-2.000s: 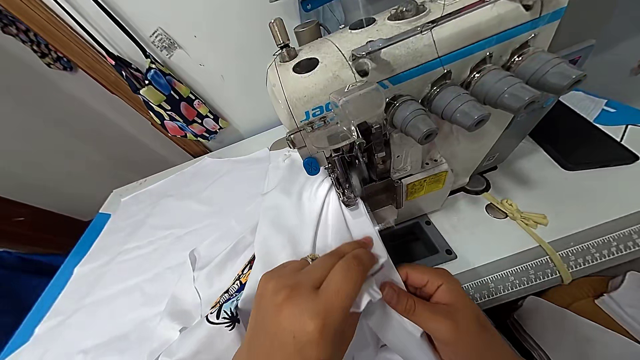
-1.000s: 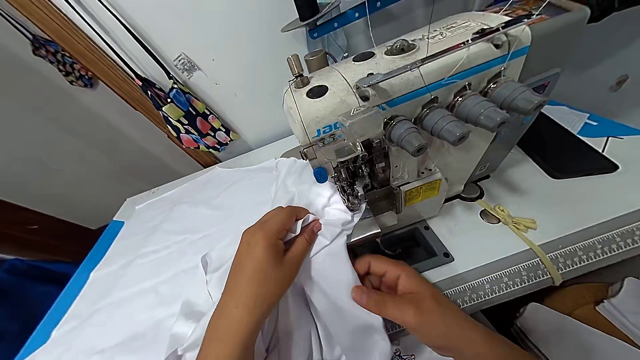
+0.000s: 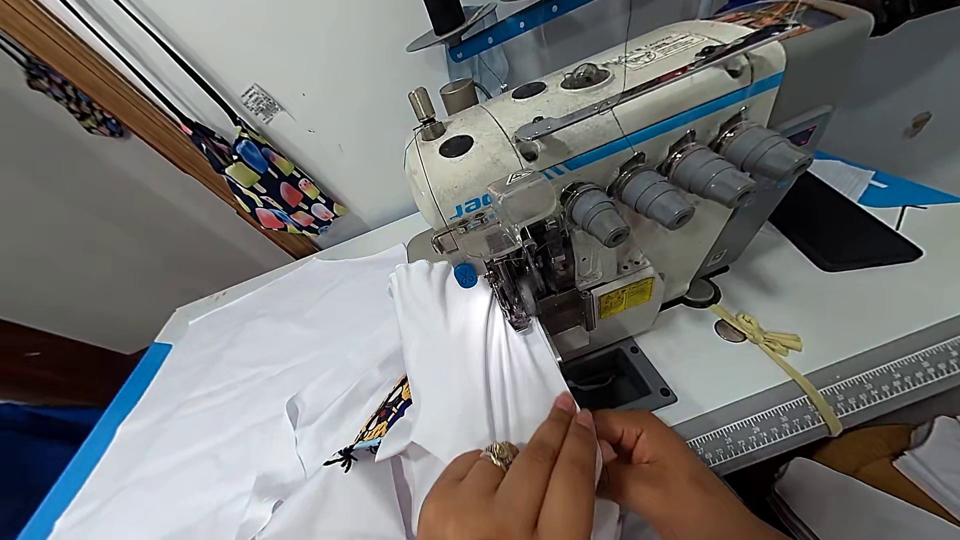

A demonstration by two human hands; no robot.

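White fabric (image 3: 465,345) with a coloured print lies over the left of the table and runs under the presser foot (image 3: 514,304) of a Jack overlock sewing machine (image 3: 600,135). My left hand (image 3: 517,480), with a ring on one finger, rests on the fabric in front of the foot, its fingertips at the right edge. Close beside it, my right hand (image 3: 652,465) pinches that same edge between thumb and fingers. The parts of the fabric under my hands are hidden.
A black phone (image 3: 844,221) lies at the right behind a yellow tied strip (image 3: 780,360). A measuring tape (image 3: 892,382) runs along the table's front edge. More folded fabric (image 3: 847,502) is at the lower right. A patterned bag (image 3: 270,180) hangs on the left.
My left hand has moved from the fabric near the presser foot down to the fabric edge beside my right hand. The right hand, apart from the edge a second ago, now pinches it.
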